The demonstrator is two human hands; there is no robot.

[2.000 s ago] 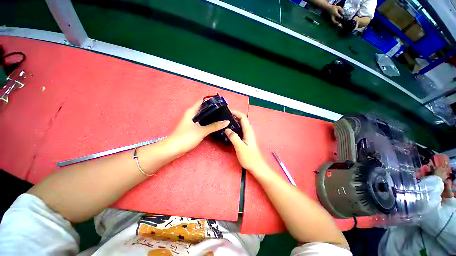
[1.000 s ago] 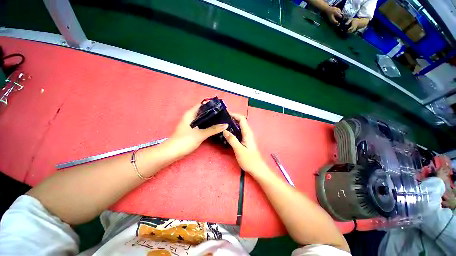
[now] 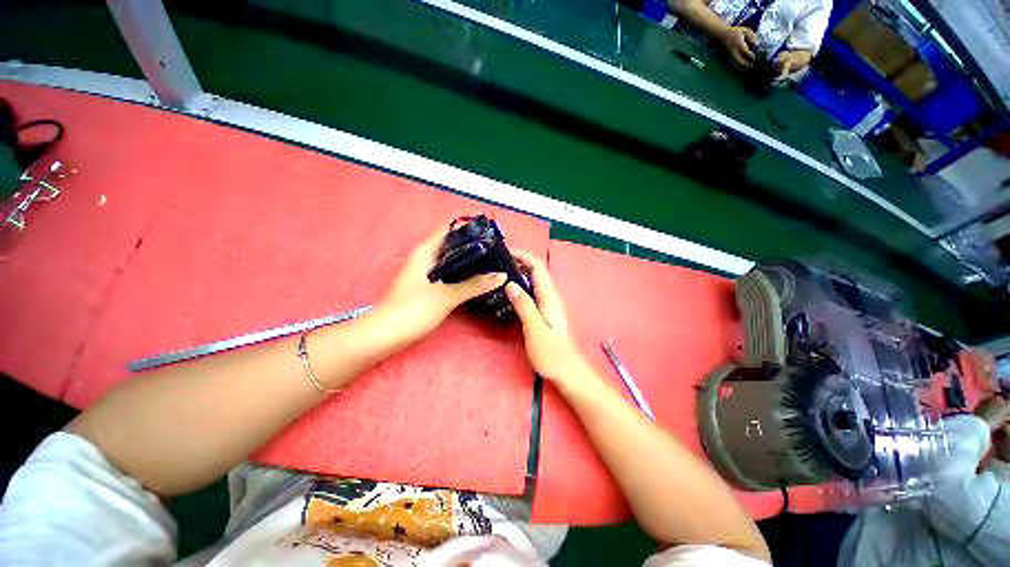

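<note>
A black palm-sized device (image 3: 476,250) is held just above the red mat, a little right of the seam-side middle of the view. A thin reddish loop shows at its top end. My left hand (image 3: 426,290) grips its left side, with the thumb across the front. My right hand (image 3: 540,316) grips its lower right side, with the thumb on the front near my left thumb. Both hands are bare. Whether the housing halves are fully closed, and any small parts under my fingertips, cannot be told.
A metal strip (image 3: 249,339) lies on the left mat, a thin pen-like tool (image 3: 628,379) on the right mat. A grey-brown cylinder (image 3: 764,426) and clear plastic trays (image 3: 903,410) stand right. Beyond the rail (image 3: 443,168), a black unit (image 3: 720,153) lies on the green belt. Other people work opposite and right.
The black unit on the belt has shifted slightly left. The device has tilted slightly in my hands, which keep nearly the same grip. The hands of the person opposite have moved.
</note>
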